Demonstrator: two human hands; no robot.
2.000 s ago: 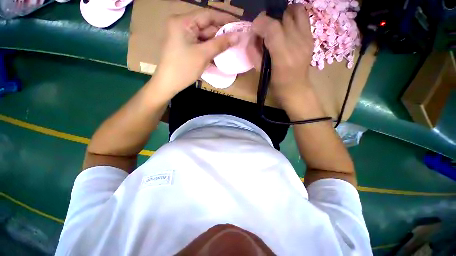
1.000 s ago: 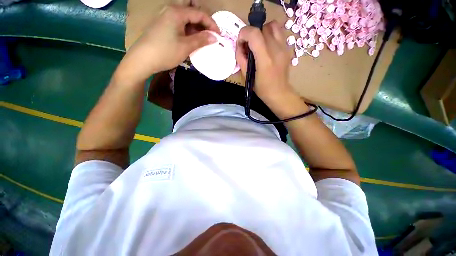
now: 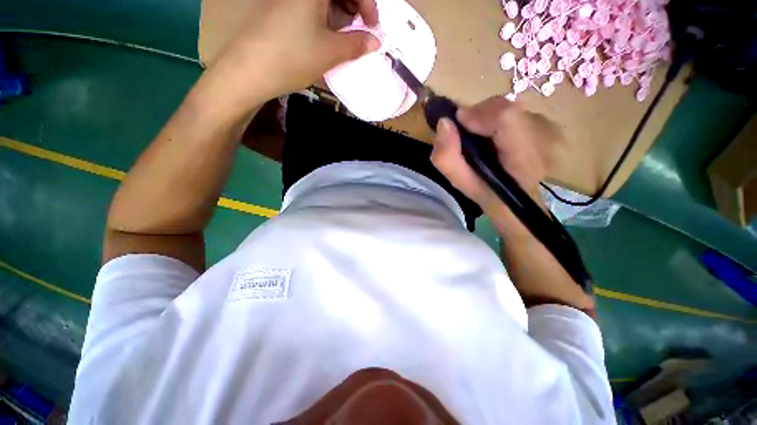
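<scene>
A pink-white plastic cover point(image 3: 371, 86), with rounded lobes, lies at the top centre over the cardboard. My left hand point(image 3: 300, 41) holds its left side; the fingers are partly cut off by the top edge. My right hand point(image 3: 498, 149) is shut on the black handle of the soldering iron point(image 3: 485, 158), slightly blurred. The iron's metal tip touches or nearly touches the middle of the cover, near my left fingertips. A heap of small pink pieces point(image 3: 585, 41) lies to the right of the cover.
A brown cardboard sheet point(image 3: 473, 62) lies under the work. A black cable point(image 3: 635, 137) curves down its right side. Clear plastic point(image 3: 581, 209) hangs at its lower right edge. An open carton point(image 3: 735, 178) is at the far right, and a dark unit point(image 3: 714, 29) at the upper right.
My right hand has moved right and down, and the iron has swung from upright with its tip away to pointing at the cover's middle. My left hand still holds the cover, now higher in view.
</scene>
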